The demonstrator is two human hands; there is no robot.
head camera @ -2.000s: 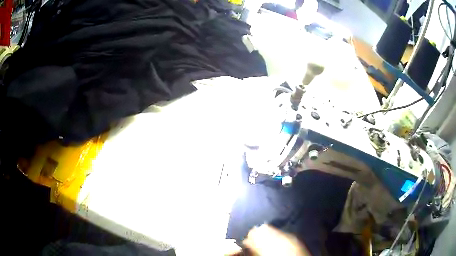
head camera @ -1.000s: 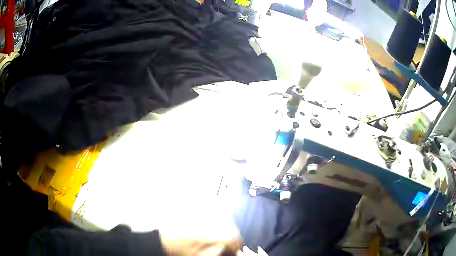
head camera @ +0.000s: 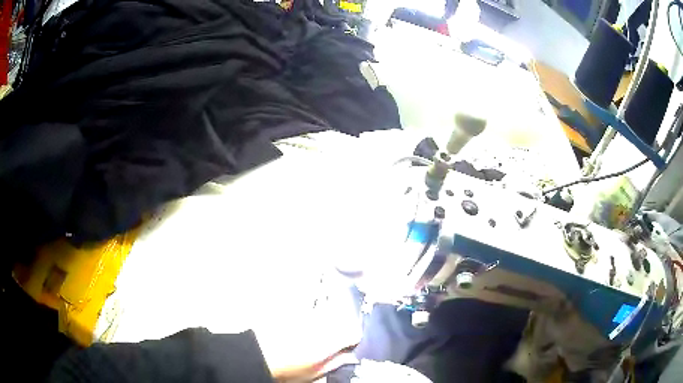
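A black fabric piece [head camera: 464, 336] lies under the sewing machine head [head camera: 539, 236], its left edge beside the needle area [head camera: 421, 303], which is partly lost in glare. My left hand [head camera: 311, 364] comes from a dark sleeve at the bottom edge and reaches the fabric's left edge. Its fingers are washed out, so its grip cannot be told. A very bright shape at the bottom edge on the fabric looks like part of my right hand [head camera: 391, 372]; it is cut off and overexposed, and its fingers cannot be made out.
A large crumpled black garment [head camera: 202, 105] covers the upper left of the white table [head camera: 225, 262]. Yellow covering [head camera: 82, 280] is at the table's lower-left edge. A pale post [head camera: 463, 135] stands on the machine head. Black thread cones [head camera: 603, 63] hang at upper right.
My left hand and sleeve have come in from the lower left and moved right to the fabric's edge. The view has shifted slightly.
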